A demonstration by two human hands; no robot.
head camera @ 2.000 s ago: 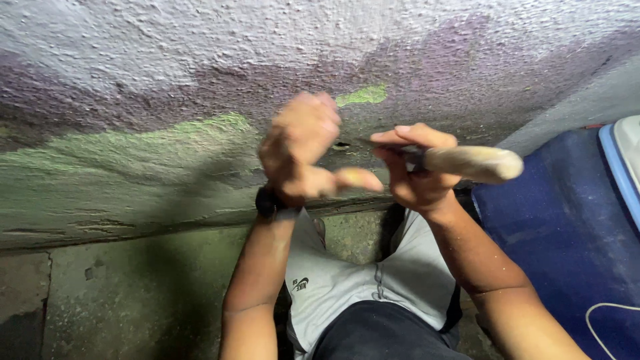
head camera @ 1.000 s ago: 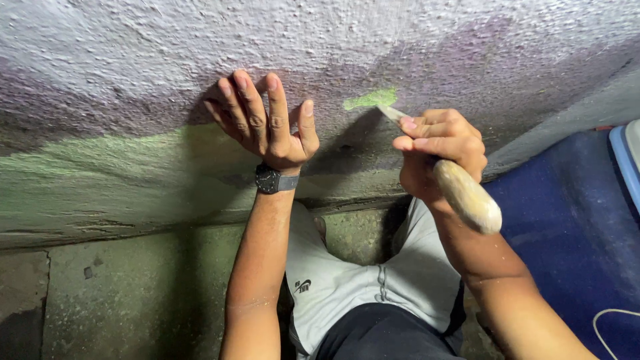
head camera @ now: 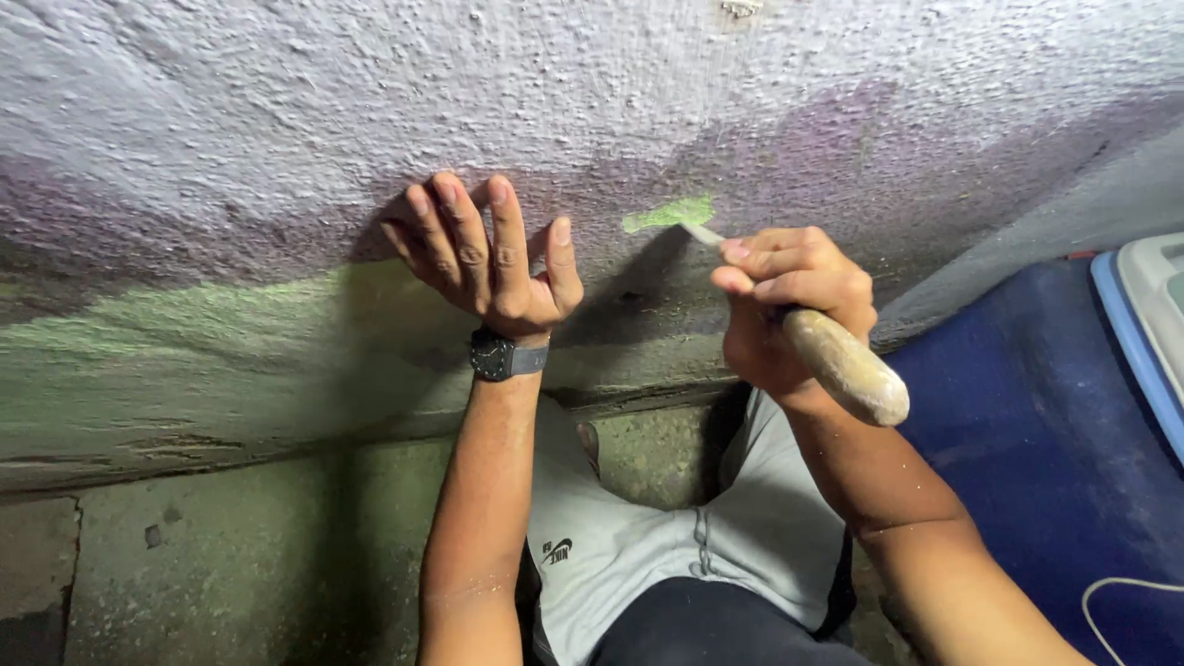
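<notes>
Fingers spread, my left hand (head camera: 495,259) rests on the rough painted wall (head camera: 573,102), a dark watch (head camera: 507,355) on its wrist. It holds nothing. My right hand (head camera: 800,301) grips a scraper-like tool with a worn, pale rounded handle (head camera: 846,367). The tool's narrow metal blade (head camera: 703,233) meets the wall at the lower edge of a small bright green patch (head camera: 671,214). Purple and grey paint surrounds that patch. A larger green painted area (head camera: 185,342) lies lower on the wall, to the left. Part of the tool is hidden by my right fingers.
At the right stands a large blue plastic container (head camera: 1027,407) with a light blue and grey lid (head camera: 1142,324). A pale cord (head camera: 1105,592) hangs across its side. The wall meets a worn concrete floor (head camera: 250,555). My legs are close to the wall.
Two seconds ago my hands were close together near the tool. My left hand has moved left onto the wall, and the tool, its handle then pointing right, now has its blade at the green patch.
</notes>
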